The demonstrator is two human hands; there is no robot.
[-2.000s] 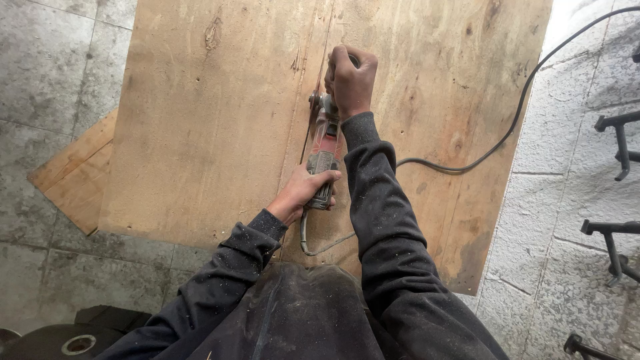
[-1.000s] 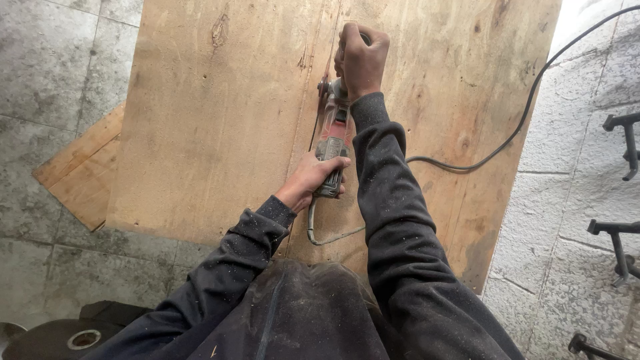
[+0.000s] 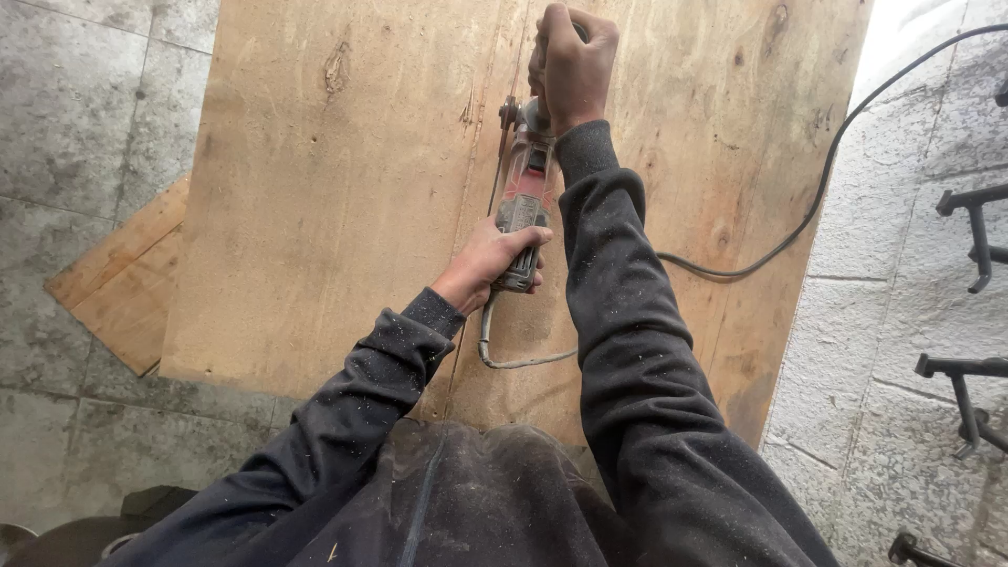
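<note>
A red and grey angle grinder (image 3: 529,177) lies lengthwise over a large plywood sheet (image 3: 378,157). My left hand (image 3: 500,256) is wrapped around the rear of its body, thumb across the top. Up at the head, my right hand (image 3: 575,67) is closed in a fist on the grinder's side handle (image 3: 580,32), of which only a small part shows. The disc (image 3: 499,165) is seen edge-on at the tool's left, along a straight line in the plywood; how deep its edge sits I cannot tell. A grey cord (image 3: 485,339) leaves the grinder's rear and passes beneath my right forearm.
A black cable (image 3: 823,177) curves over the sheet's right side and beyond it. A smaller plywood piece (image 3: 126,276) juts out at the left over floor tiles (image 3: 71,102). Black metal brackets (image 3: 965,366) stand at the right. A dark object (image 3: 157,500) is at the lower left.
Both hands and the grinder have moved away from my body, farther up along the line in the plywood. Both hands have kept their grip.
</note>
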